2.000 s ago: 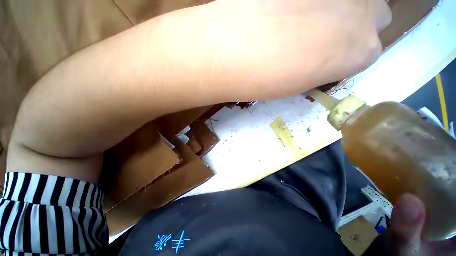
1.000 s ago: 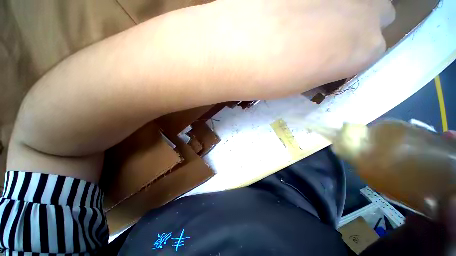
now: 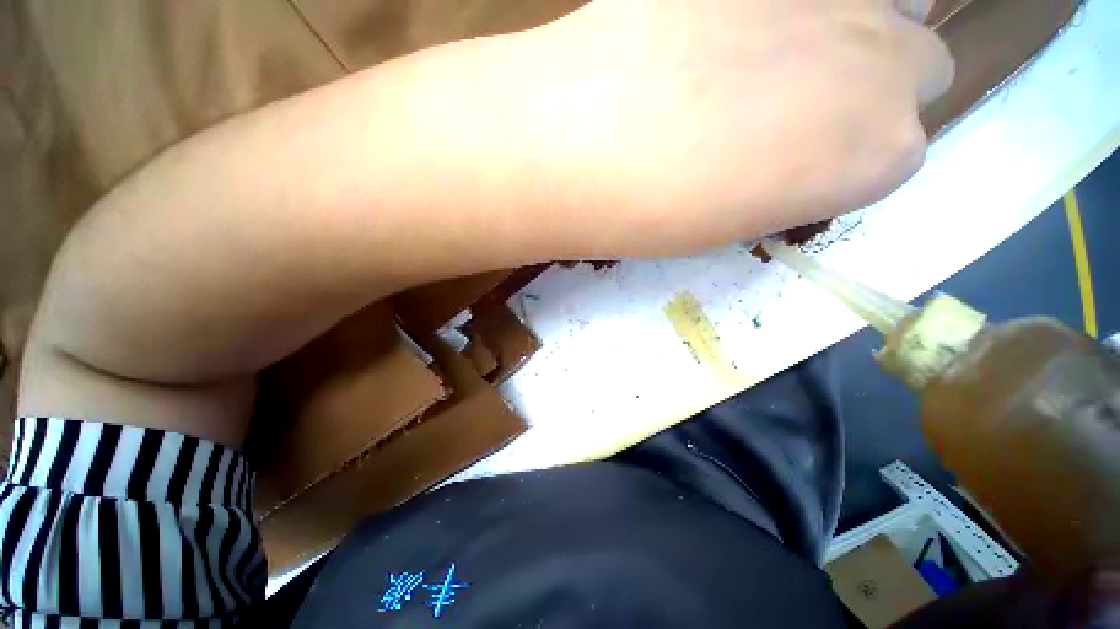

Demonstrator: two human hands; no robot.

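My left hand [image 3: 798, 111] reaches across from the left and lies over the edge of the brown bag panel [image 3: 184, 62]. Its fingers are curled and their tips are hidden, so I cannot tell whether they grip anything. My right hand [image 3: 1087, 605] is dark, blurred and cut off at the lower right corner, around the base of the glue bottle [image 3: 1032, 418]. The bottle holds amber glue and has a yellowish wrapped neck. Its thin pale nozzle [image 3: 847, 291] points up-left, its tip at a small brown edge just below my left hand.
Stepped brown layers with a notch [image 3: 369, 393] lie under my left forearm. A yellowish tape piece [image 3: 698, 329] and loose threads are on the white tabletop [image 3: 602, 356]. My dark apron is at the bottom. A white-edged container with a cardboard piece [image 3: 878, 584] is below the table.
The bottle swung down-right, its nozzle off the brown edge, then came back with the tip at that edge. It now sits lower and further right than at first. My left hand has barely shifted.
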